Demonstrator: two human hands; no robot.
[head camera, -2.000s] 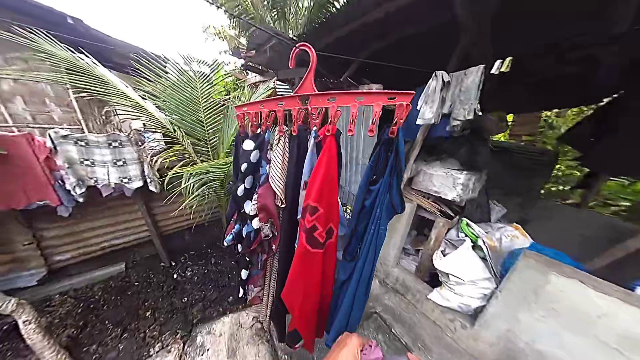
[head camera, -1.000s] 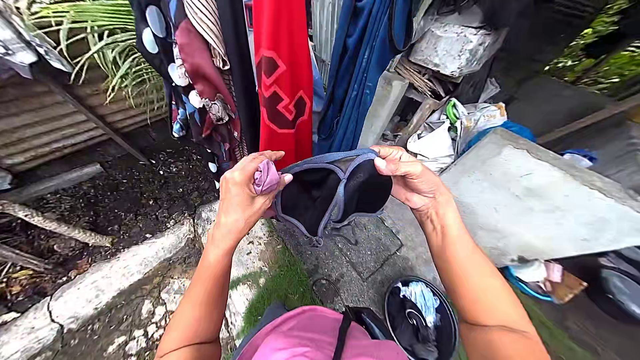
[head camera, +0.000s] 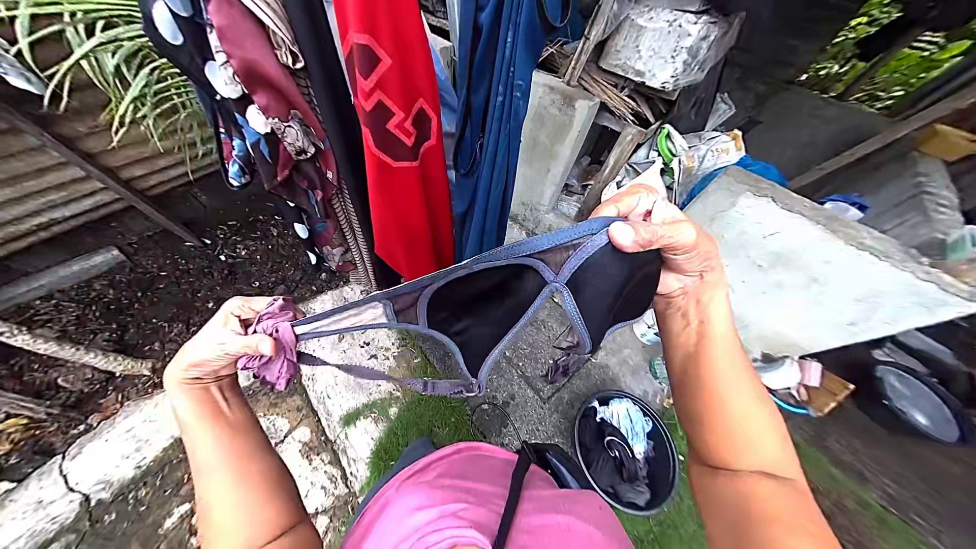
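A black bra with blue-grey trim (head camera: 488, 305) is stretched between my hands, its right end higher than its left. My left hand (head camera: 221, 343) grips the bra's band end together with a bunched mauve cloth (head camera: 276, 343). Near the cups, my right hand (head camera: 663, 240) pinches the upper edge between thumb and fingers. One strap hangs in a loop under the band. Beyond the bra hang a red cloth with a dark emblem (head camera: 396, 152), a blue garment (head camera: 496, 114) and a floral maroon garment (head camera: 282, 122).
A dark bucket (head camera: 663, 488) of wet-looking clothes stands on the ground below my right forearm. To the right is a concrete slab (head camera: 823, 267), with sacks (head camera: 705, 160) behind it. A low concrete edge (head camera: 99, 457) runs at lower left, beside dark soil.
My left hand has moved left and down, drawing the bra's band out wide; one second ago both hands held it close together. The view has tilted down since two seconds ago.
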